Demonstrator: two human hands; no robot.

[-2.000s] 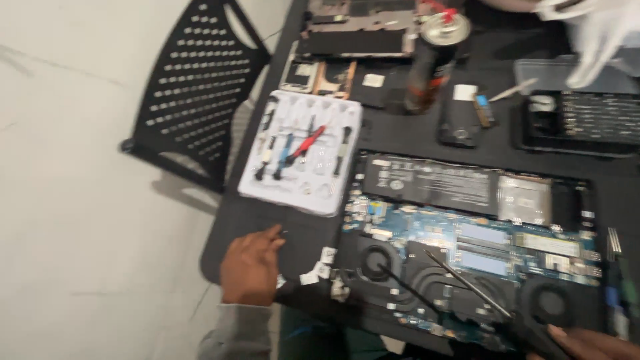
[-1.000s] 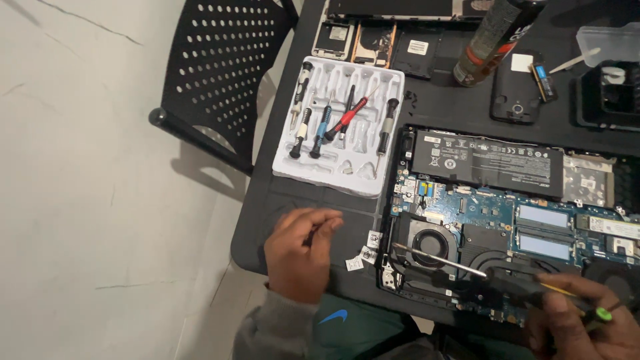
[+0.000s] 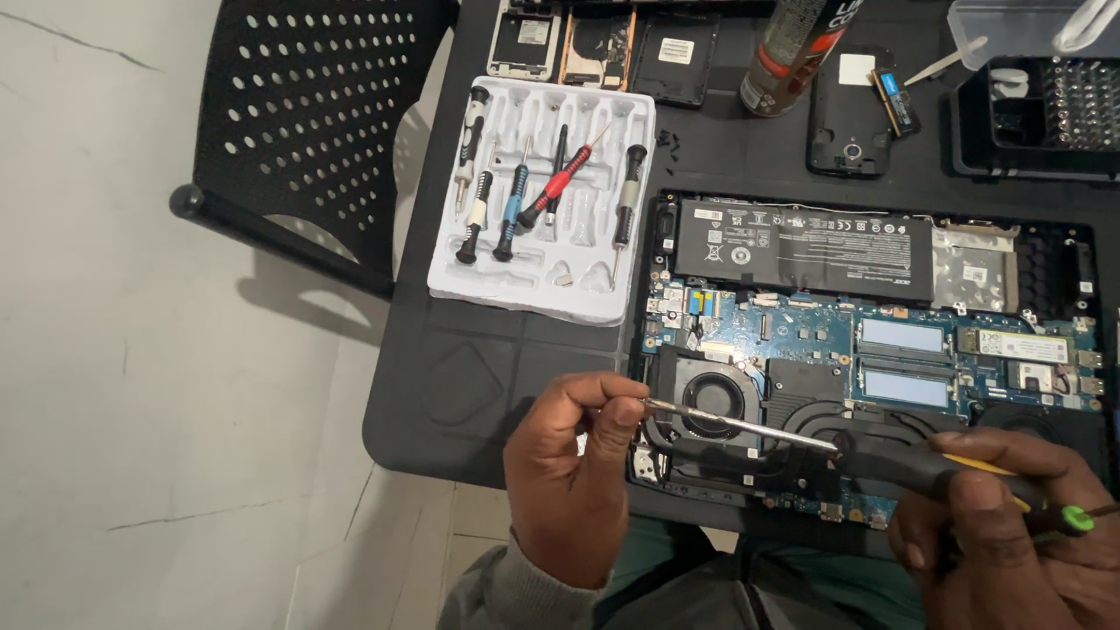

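My right hand (image 3: pixel 1006 516) holds a screwdriver (image 3: pixel 910 468) by its black and yellow handle, along with a second tool that has a green end. The steel shaft points left above an opened laptop chassis (image 3: pixel 805 385). At the shaft's tip are the thumb and forefinger of my left hand (image 3: pixel 582 464), pinched together; whether a small screw is between them cannot be told. Inside the chassis lie a black battery (image 3: pixel 805 249), a blue motherboard (image 3: pixel 796 337) and a cooling fan (image 3: pixel 713 404). A white plastic tray (image 3: pixel 542 289) with several small screwdrivers rests up and left of the laptop.
An aerosol can (image 3: pixel 792 52) stands behind the laptop. Near it lie a phone back (image 3: pixel 849 131), a memory module (image 3: pixel 894 101), loose screws (image 3: pixel 669 149) and a bit case (image 3: pixel 971 166). Opened phone parts (image 3: pixel 599 48) line the back. A perforated black chair (image 3: pixel 306 114) stands left of the table.
My left hand has moved right to the screwdriver's tip, where thumb and forefinger now meet it. Earlier the two were apart. The screwdriver remains in my right hand.
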